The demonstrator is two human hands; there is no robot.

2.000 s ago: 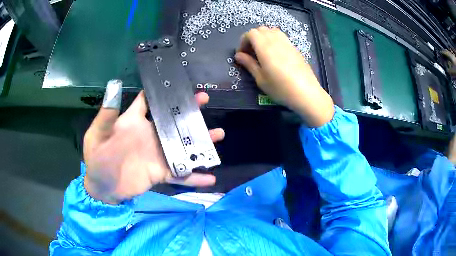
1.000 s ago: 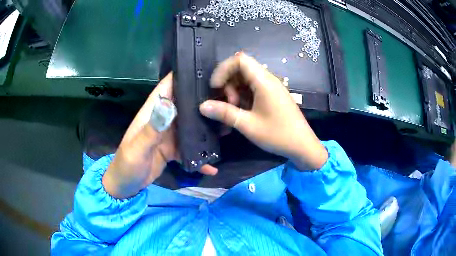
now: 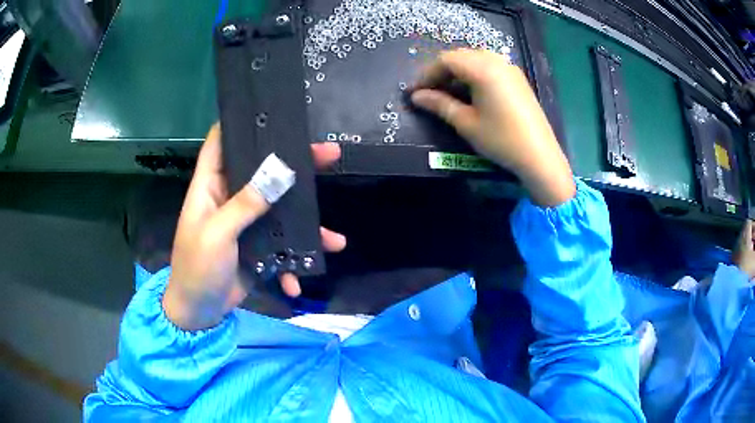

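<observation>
My left hand (image 3: 211, 240) holds a long dark plate (image 3: 269, 149) upright in front of me, its wrapped thumb lying across the face and fingertips showing at the right edge. The plate has small holes down the face and shiny round fittings at both ends. Many small silver nuts (image 3: 381, 25) lie heaped along the far side of a shallow black tray (image 3: 372, 157), with several loose ones nearer. My right hand (image 3: 488, 107) is over the tray, thumb and index finger close together near the loose nuts. Whether a nut is between the fingertips cannot be told.
Another dark plate (image 3: 611, 111) lies on the green surface (image 3: 662, 140) right of the tray. Farther right is a second black tray (image 3: 708, 157) with a yellow label. Another person's blue sleeve (image 3: 704, 330) and hand are at the right edge. Metal rails run behind.
My right hand has moved from the plate back over the tray. The plate has shifted left, and my left thumb now lies across its face.
</observation>
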